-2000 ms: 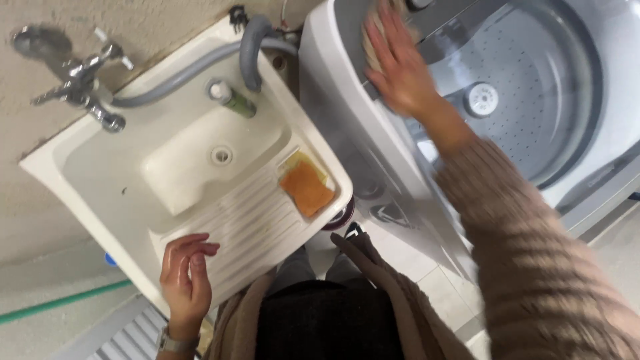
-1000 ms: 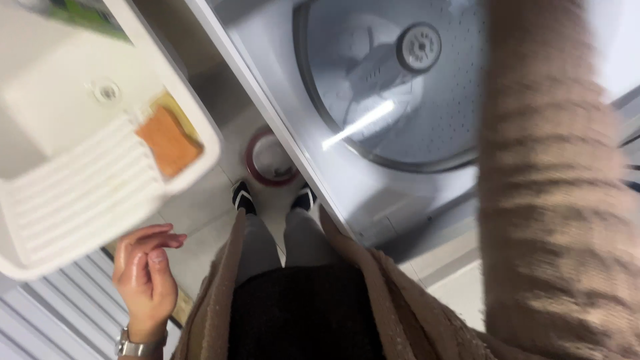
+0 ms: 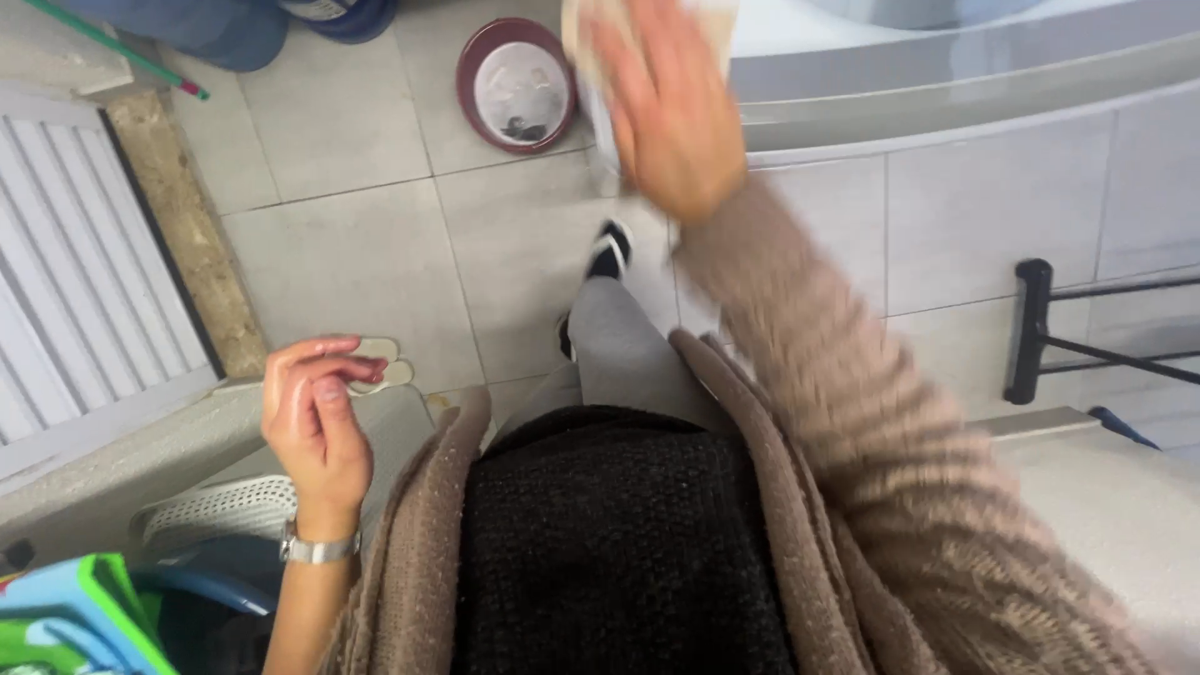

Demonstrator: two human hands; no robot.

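Note:
My right hand (image 3: 677, 108) presses a pale cloth (image 3: 577, 42) at the near left corner of the washing machine (image 3: 881, 70), at the top of the view. The fingers lie flat over the cloth, slightly blurred, and the sleeve is a beige knit. At the left, my left hand (image 3: 319, 408) hangs in the air with fingers loosely curled and apart, nothing in it, a metal watch (image 3: 321, 546) on its wrist. It looks wet.
A dark red basin (image 3: 466, 84) stands on the tiled floor left of the machine. Blue containers (image 3: 220, 28) are at the upper left, a white slatted door (image 3: 94, 281) at the left. Below are a white plastic basket (image 3: 220, 506) and a colourful package (image 3: 75, 619). A black metal frame (image 3: 1031, 333) stands at the right.
The view has swung away from the sink and the machine's open drum. Two seconds ago my right hand was with the cloth on the machine's top panel; now both are at its corner.

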